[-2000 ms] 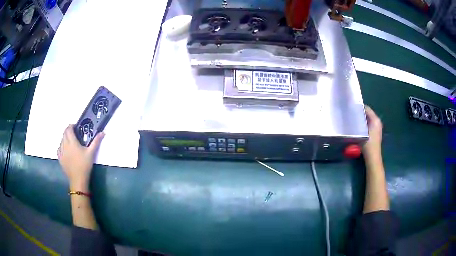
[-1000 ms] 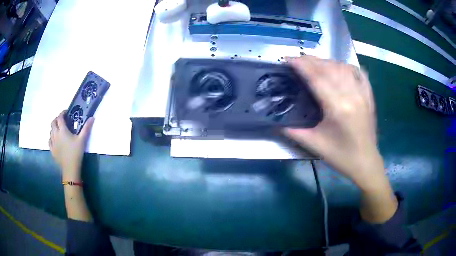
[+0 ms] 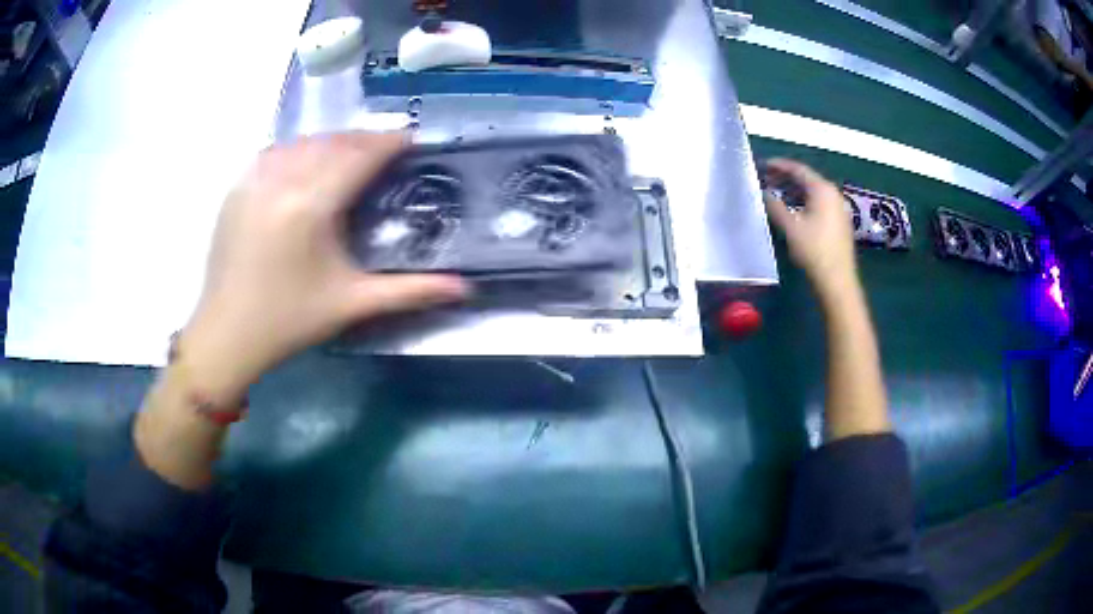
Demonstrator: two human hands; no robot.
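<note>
My left hand grips a dark fan shroud by its left end, over the silver fixture plate. Two fan openings show; its left end is hidden by my fingers. The shroud is blurred, and I cannot tell whether it touches the fixture. My right hand is right of the machine, with its fingers around the left part of another fan shroud lying on the green surface.
A blue slide rail lies behind the fixture, with a white pad over it and a white round lid to its left. A red knob is at front right. Another shroud lies farther right. A grey cable runs down the front.
The fixture has come forward. My left hand brought its shroud from the white sheet to the fixture. My right hand took the other shroud off the fixture and over to the right.
</note>
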